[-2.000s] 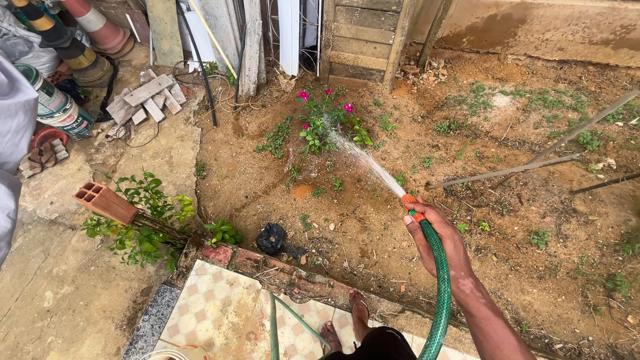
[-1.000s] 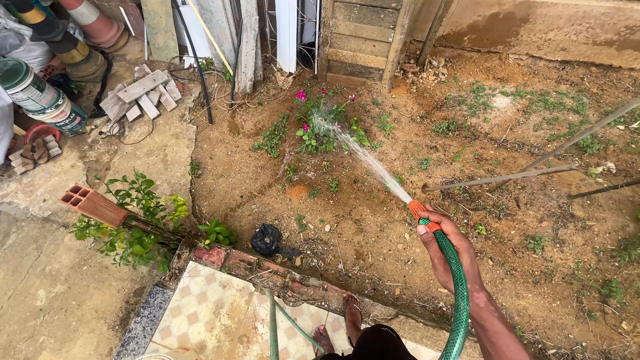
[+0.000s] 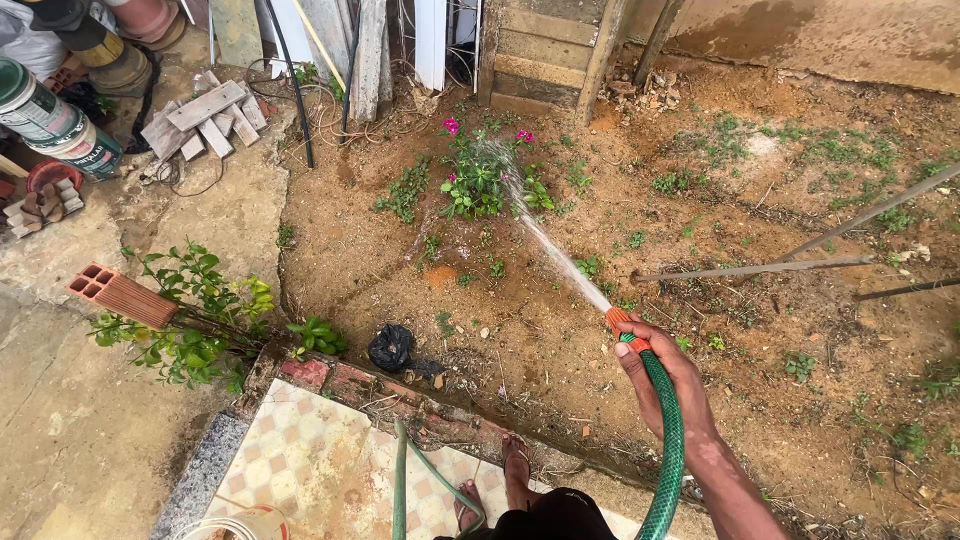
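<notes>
My right hand [image 3: 664, 371] is closed around the end of a green garden hose [image 3: 670, 450], just behind its orange nozzle [image 3: 621, 321]. A stream of water [image 3: 559, 259] leaves the nozzle toward the upper left and breaks into spray over a leafy plant [image 3: 476, 180] with pink flowers, which grows in the brown soil. More green hose [image 3: 400, 480] lies by my feet on the tiled floor. My left hand is out of the picture.
A brick edge [image 3: 420, 401] divides the tiles from the soil. A hollow clay brick [image 3: 124, 295] sits by a shrub [image 3: 202, 315]. Beside the edge is a black plastic bag [image 3: 391, 347]. Wooden poles [image 3: 757, 268] cross the soil at right; buckets [image 3: 82, 150] and wood offcuts [image 3: 206, 112] are upper left.
Water keeps flowing from the nozzle in my right hand onto the flowering plant; its spray has shifted slightly among the leaves and flowers.
</notes>
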